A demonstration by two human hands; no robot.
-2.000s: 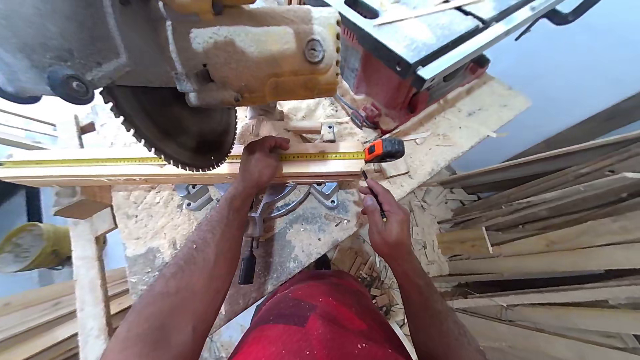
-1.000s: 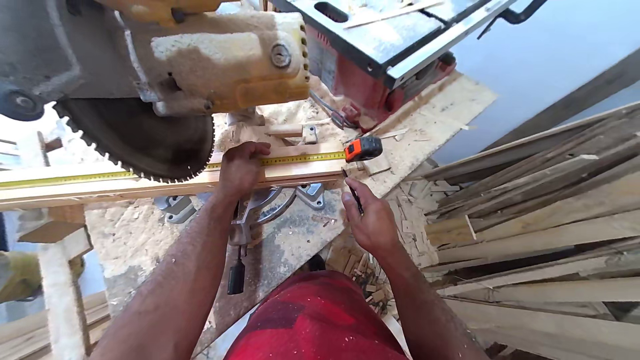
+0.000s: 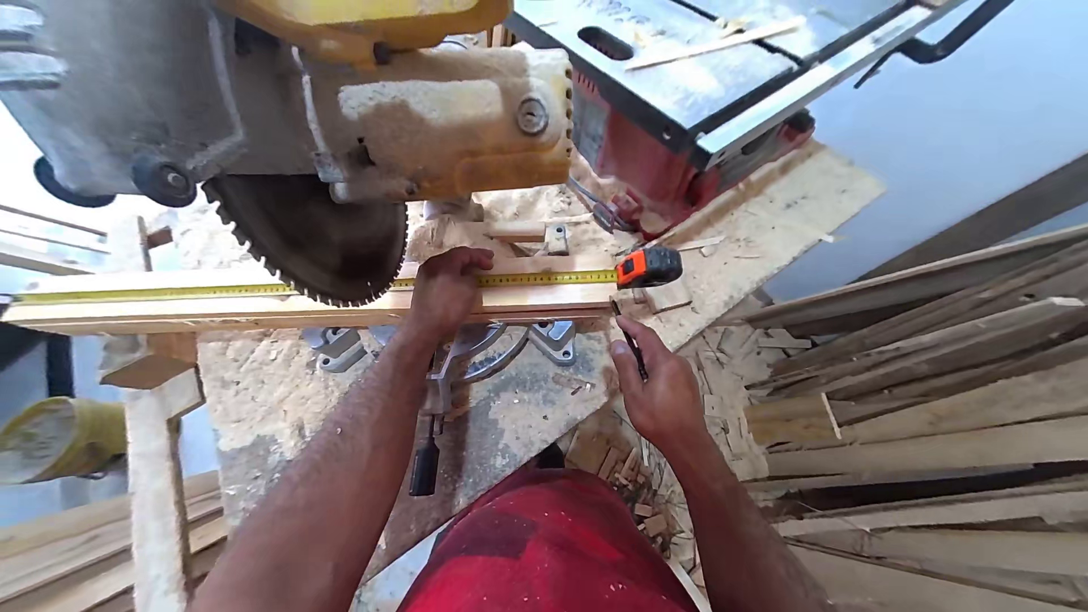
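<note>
My left hand (image 3: 446,293) presses on a long wooden board (image 3: 544,297), over the yellow blade of a tape measure (image 3: 648,267) stretched along it. The orange and black tape case rests at the board's right end. In my right hand (image 3: 659,387) is a dark pencil or pen (image 3: 631,344), its tip just below that end. Left of my left hand, the toothed circular blade (image 3: 323,238) of a miter saw (image 3: 450,119) hangs over the board. Part of the tape is hidden behind the saw blade and my left hand.
A red table saw (image 3: 680,93) stands behind at the right. Wooden boards (image 3: 935,408) lie stacked to the right. The saw's black handle (image 3: 424,466) points toward me from the dusty bench (image 3: 527,425). A yellow bucket (image 3: 64,438) is at the left, with wood offcuts on the floor.
</note>
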